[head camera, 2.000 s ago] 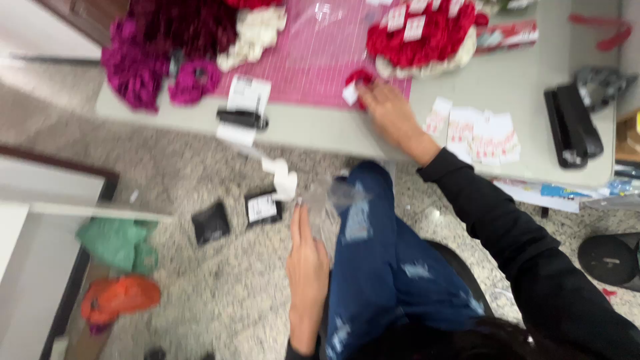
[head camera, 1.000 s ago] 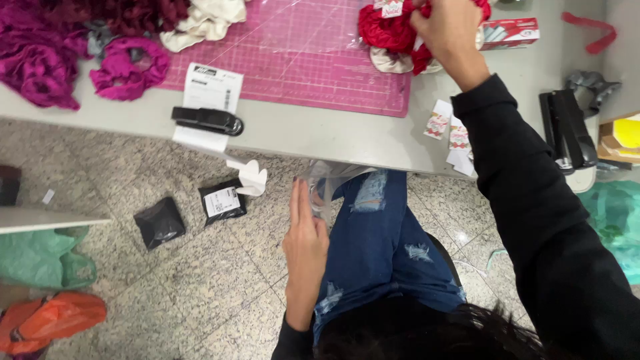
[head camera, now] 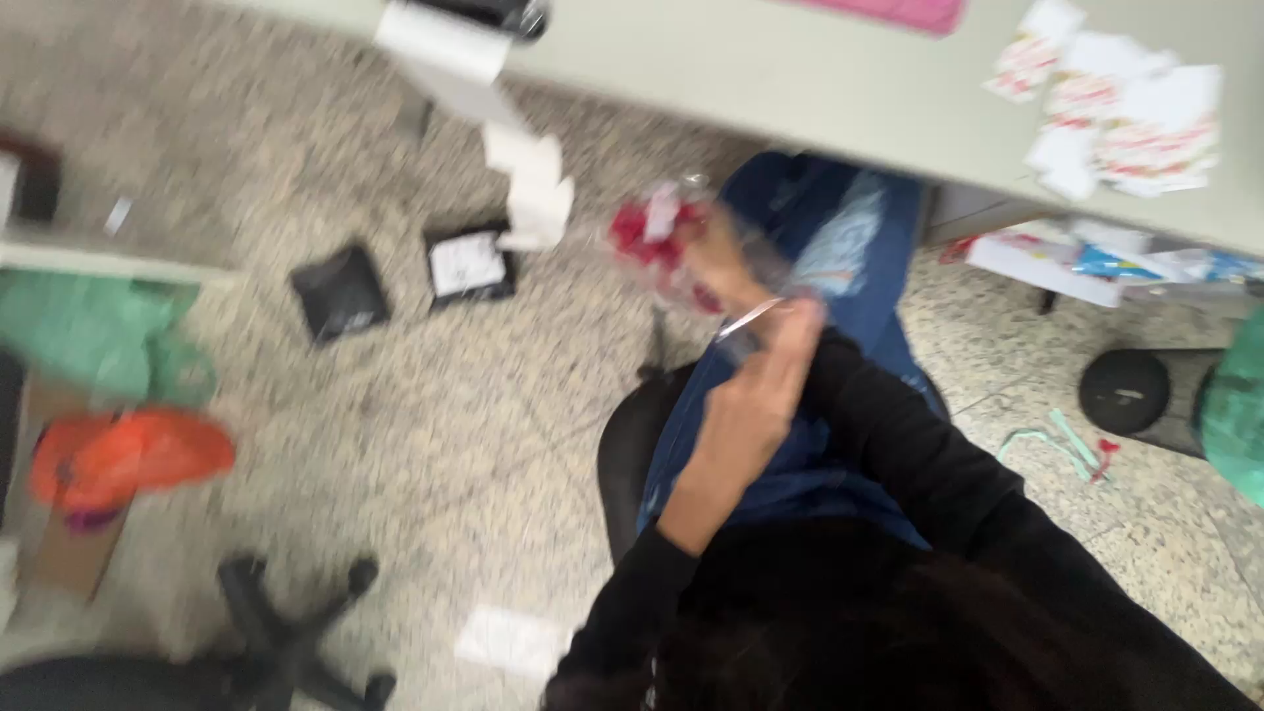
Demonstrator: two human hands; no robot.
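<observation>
My left hand (head camera: 755,420) grips the rim of a clear plastic bag (head camera: 755,321) above my lap. My right hand (head camera: 721,257) reaches inside the same bag, its fingers on a red scrunchie (head camera: 637,232) that has a small white card on it. The view is blurred, so the exact grip of the fingers is hard to make out. Both hands are beyond the table's near edge, over my jeans and the floor.
White printed cards (head camera: 1136,123) lie on the grey table (head camera: 790,89). A paper label strip (head camera: 538,188) hangs off its edge. Black packages (head camera: 341,291) lie on the floor, with an orange bag (head camera: 133,454) and a green bag (head camera: 89,331) at left. A wheeled chair base (head camera: 286,642) stands lower left.
My right hand has moved from the red scrunchies on the table down into the clear bag, with a red scrunchie. My left hand still holds the bag. The view has shifted and turned.
</observation>
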